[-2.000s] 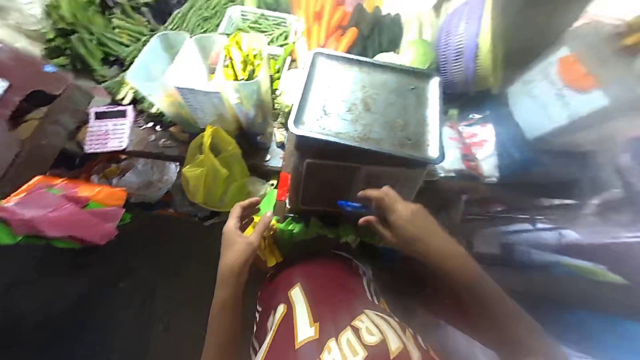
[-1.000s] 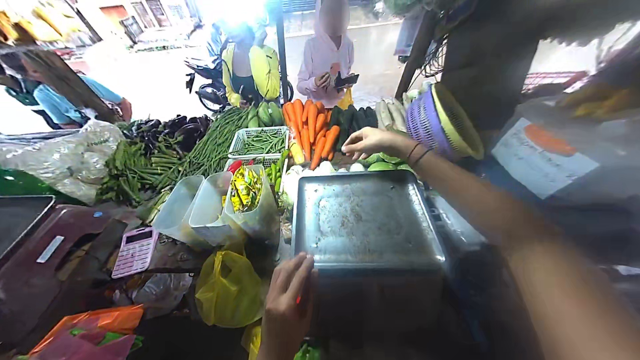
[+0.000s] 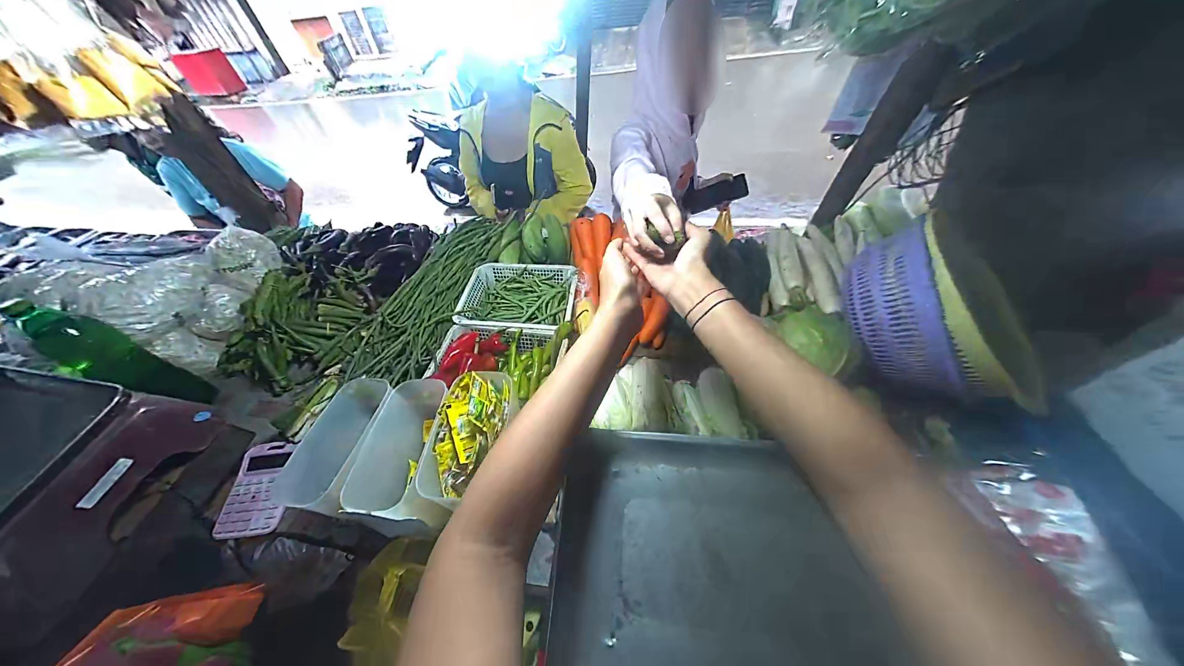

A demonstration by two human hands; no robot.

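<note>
Both my arms stretch out over the metal weighing tray [image 3: 703,546] to the far side of the vegetables. My right hand [image 3: 680,268] is palm up with a dark green item [image 3: 668,242] at it, too small to name. Another person's hand [image 3: 650,217] is on that item from above. Close beside, on the left, my left hand [image 3: 622,276] has its fingers curled near my right palm; whether it holds anything I cannot tell. Carrots [image 3: 592,242] lie beneath my hands. Chinese cabbages [image 3: 647,398] lie between the carrots and the tray.
A person in a yellow jacket [image 3: 560,153] stands across the stall beside the one reaching in. Left are long beans [image 3: 421,301], plastic bins [image 3: 333,444] and a pink calculator [image 3: 252,490]. A purple basket [image 3: 893,305], a cabbage [image 3: 814,340] and white radishes [image 3: 803,268] are right.
Both my hands have moved forward and now meet above the carrots; the left was at the tray's edge. The other person's hand has come to my right hand. The view has tilted up since the first frame.
</note>
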